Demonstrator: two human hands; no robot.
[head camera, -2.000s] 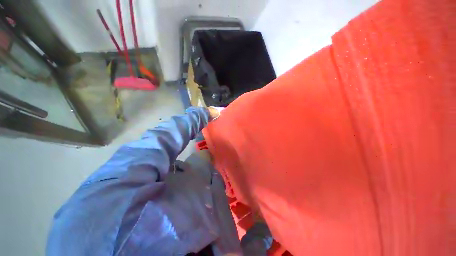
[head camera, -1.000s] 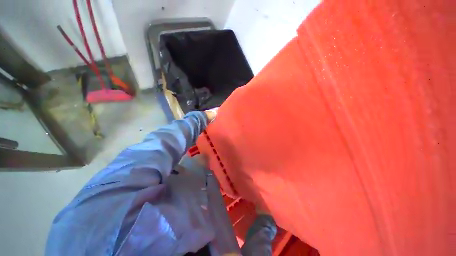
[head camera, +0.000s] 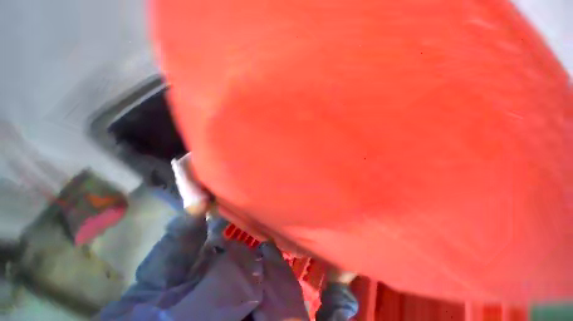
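A large smooth red-orange tray, or stack of trays (head camera: 377, 150), fills most of the view, close to the camera and blurred. My left hand (head camera: 190, 188), in a white glove, grips its left edge near the bin. My right hand (head camera: 342, 276) is at its lower edge, mostly hidden; a bit of skin and the dark cuff show, with the fingers out of sight under the edge. More red trays with ribs and slots (head camera: 308, 271) lie below, partly covered by the held trays and my clothes.
A grey-rimmed waste bin with a black liner (head camera: 146, 128) stands left of the trays, partly covered. A pink-red broom or dustpan head (head camera: 100, 224) is on the floor at the left. A white surface shows at the upper right, and a green patch (head camera: 553, 312) at the lower right.
The red trays have swung left and now cover part of the bin. Both hands stay at their edge. The view has turned, and the bin and broom appear lower and tilted.
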